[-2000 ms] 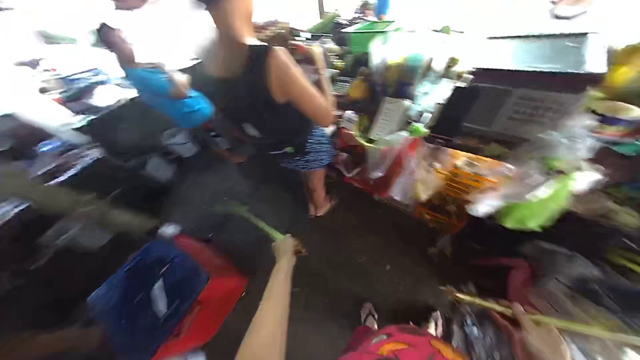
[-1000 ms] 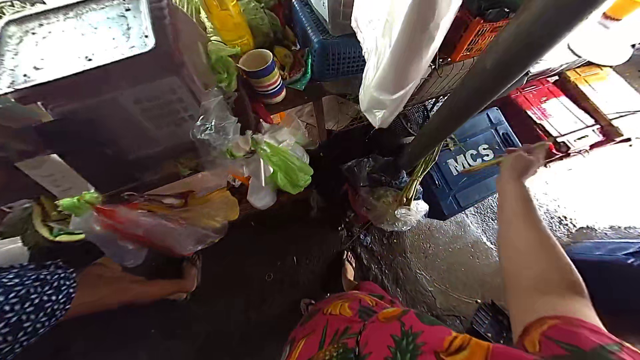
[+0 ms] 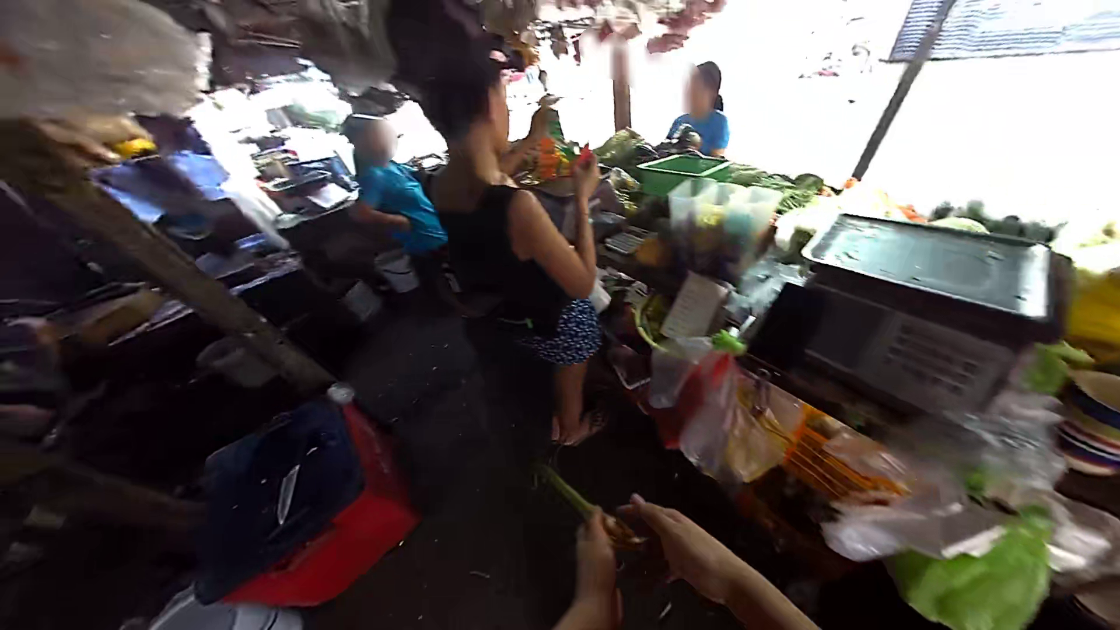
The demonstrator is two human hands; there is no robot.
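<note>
My left hand is closed around a thin green plant stalk at the lower middle of the head view. The stalk points up and to the left, over the dark floor. Its brownish, ragged end pokes out between my two hands. From the right comes my right hand, its fingers beside that brownish end; whether they grip it is unclear.
A red cooler box with a dark blue lid stands at the lower left. Ahead is a person in a black sleeveless top. On the right, a stall holds a weighing scale, plastic bags and leafy greens. A wooden beam slants across the left.
The view has swung back to the left. My right hand, held out over a blue crate one second ago, is now beside my left hand, which that frame did not show.
</note>
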